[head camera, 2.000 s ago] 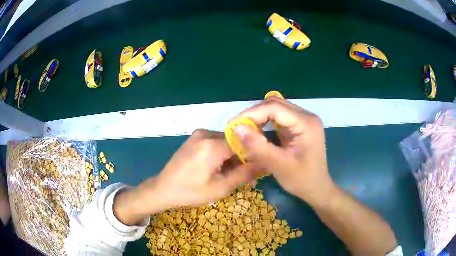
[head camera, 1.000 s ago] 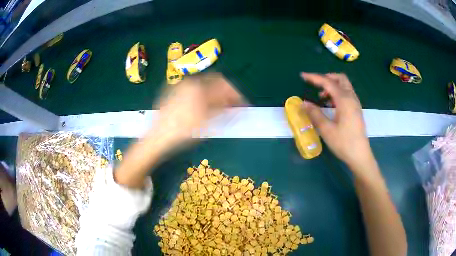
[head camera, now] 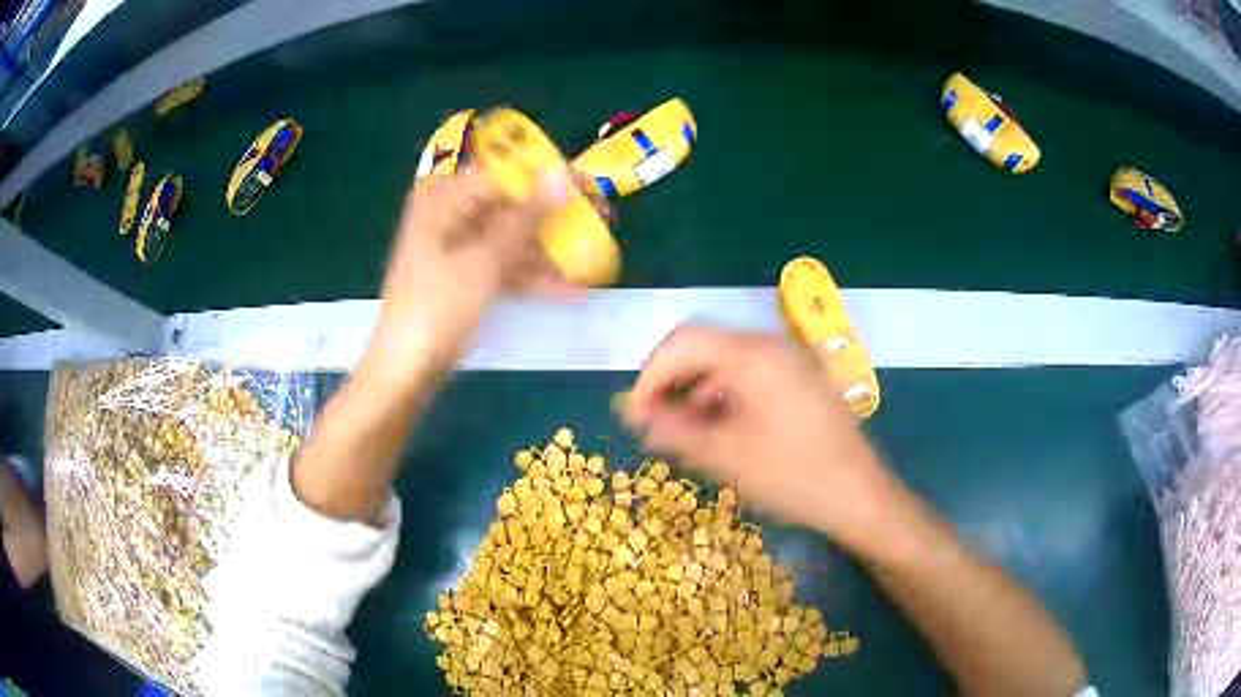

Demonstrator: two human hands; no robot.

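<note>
My left hand (head camera: 463,252), blurred, holds a flat yellow base plate (head camera: 551,198) with rounded ends above the near edge of the belt. My right hand (head camera: 735,415) is over the far side of the pile, its thumb and fingertips pinched on a tiny yellow insert (head camera: 623,406), blurred. The pile of inserts (head camera: 613,586) lies on the green tabletop below both hands. A stack of base plates (head camera: 830,334) rests tilted across the pale rail, beyond my right hand.
Yellow body shells (head camera: 640,147) with blue and white markings lie on the green belt (head camera: 789,177), several at left and two at far right. The pale rail (head camera: 939,327) crosses behind the tabletop. A bag of inserts (head camera: 150,517) is at left, a bag of pale parts (head camera: 1198,504) at right.
My left hand has taken hold of a base plate at the belt. My right hand has left the stack on the rail and moved left to the pile. The shells have shifted right.
</note>
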